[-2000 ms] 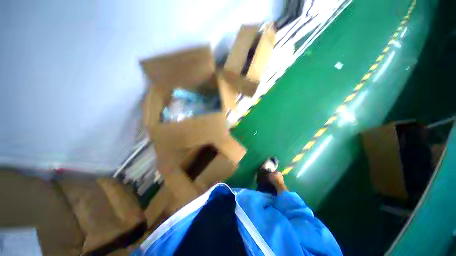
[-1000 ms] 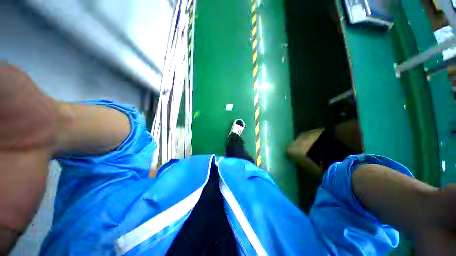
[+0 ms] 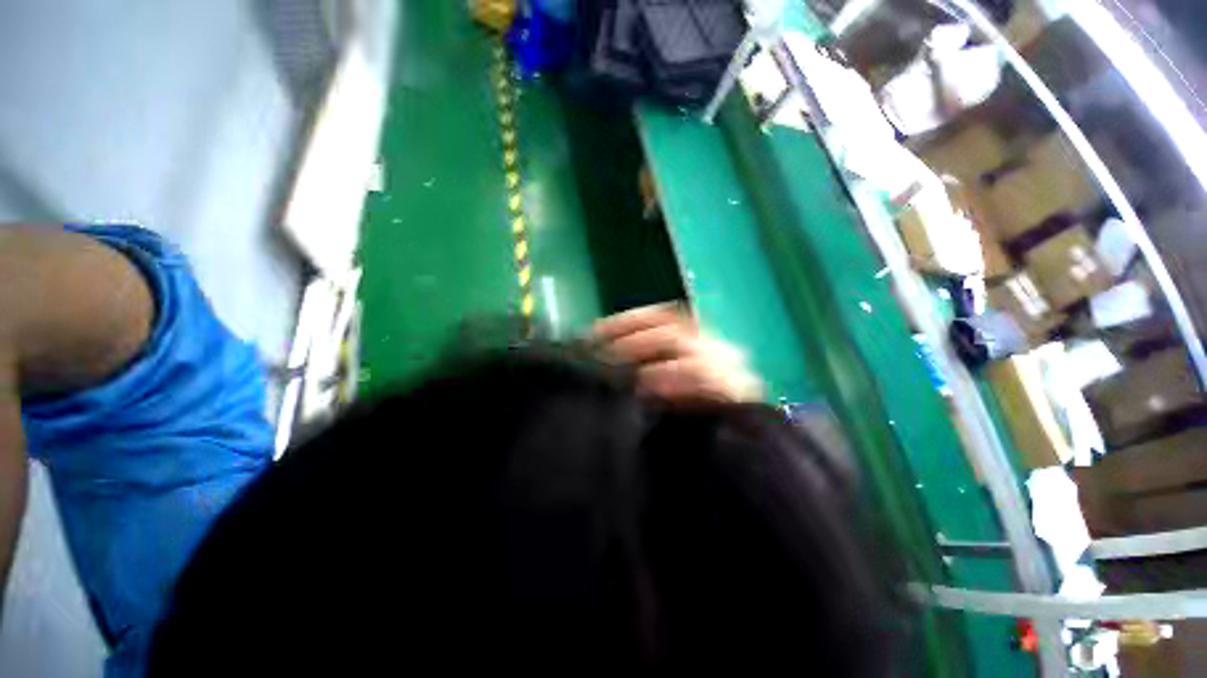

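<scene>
A large dark mass that looks like hair (image 3: 530, 530) fills the bottom middle and hides my body. A blurred hand, seemingly my right hand (image 3: 675, 351), shows just above it with fingers pointing left; whether it holds anything cannot be told. My left arm, bare below a blue sleeve (image 3: 166, 371), is raised at the left edge, and its hand is outside the picture. The green-topped bench (image 3: 728, 212) runs beyond the right hand.
Black trays (image 3: 669, 47) are piled at the bench's far end, near a blue item (image 3: 536, 37). A raised shelf frame with cartons (image 3: 1059, 265) and white sheets is at the right. Yellow-black tape (image 3: 514, 186) crosses the green floor. A white board (image 3: 331, 166) stands at the left.
The view has swung right, bringing the bench and shelf further in. The dark mass now covers my front. The left hand has left the picture; the right hand appears nearer the middle.
</scene>
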